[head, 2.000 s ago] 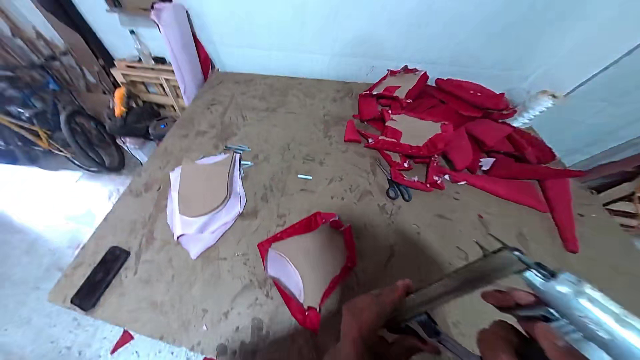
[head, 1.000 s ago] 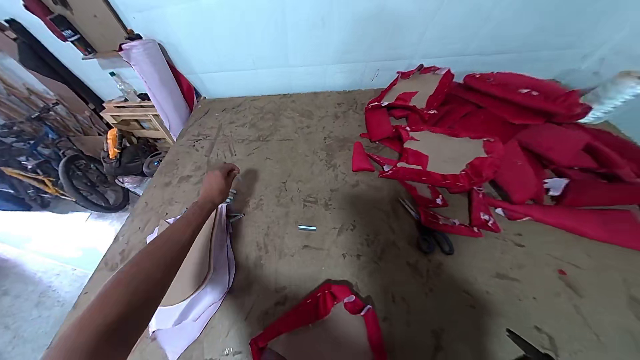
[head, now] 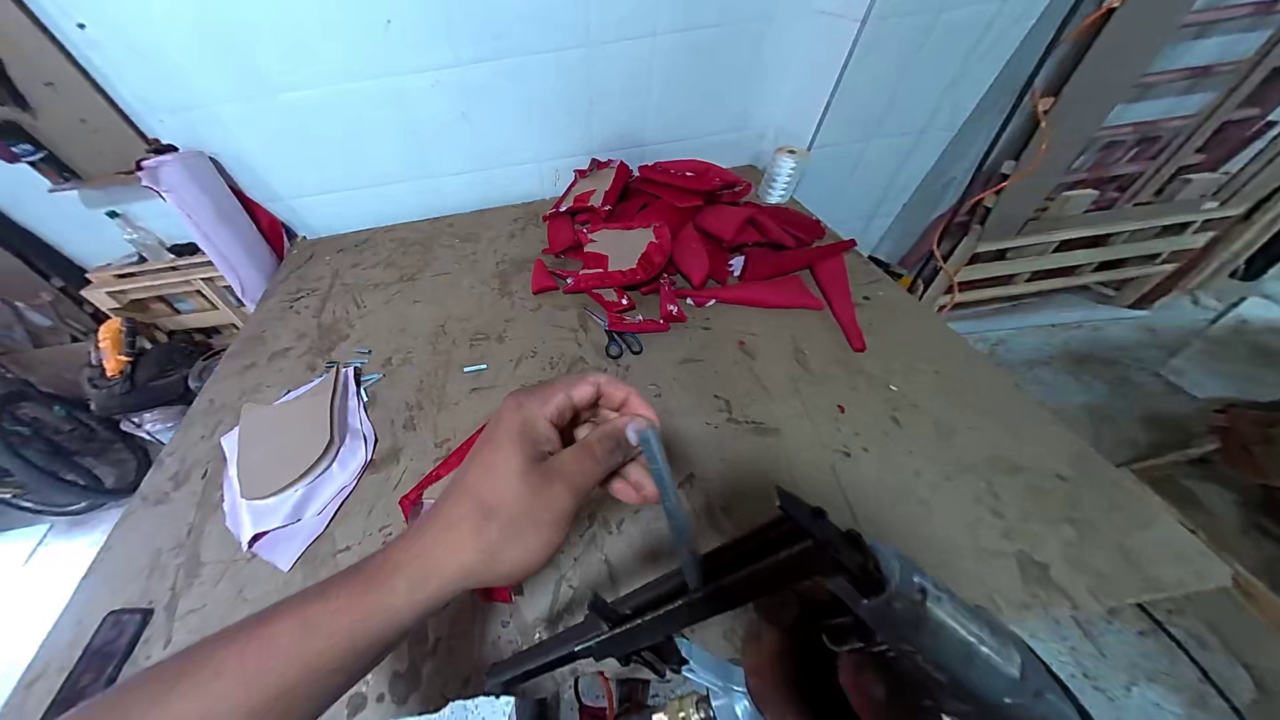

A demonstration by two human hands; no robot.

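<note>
Between its thumb and fingers my left hand (head: 560,470) holds a strip of staples (head: 668,505), its lower end at the open magazine rail of a pneumatic staple gun (head: 930,620). My right hand (head: 800,650), dark and partly hidden, grips the gun at the bottom. Behind my left hand lies a red fabric-covered panel (head: 442,470), mostly covered from view. Cardboard panels (head: 290,435) rest on pale lilac fabric (head: 300,535) at the left, with loose staple strips (head: 370,380) beside them. One more short strip (head: 475,368) lies mid-table.
Red fabric pieces and covered panels (head: 625,250) are heaped at the back of the table (head: 760,400), near black-handled scissors (head: 624,345) and a spool of white cord (head: 782,175). A dark phone (head: 105,655) lies front left. A lilac fabric roll (head: 210,220) leans at the back left corner.
My left hand has come back from beside the lilac fabric, where it reached a second ago, to the staple gun, and now holds a staple strip. The view has shifted to the right.
</note>
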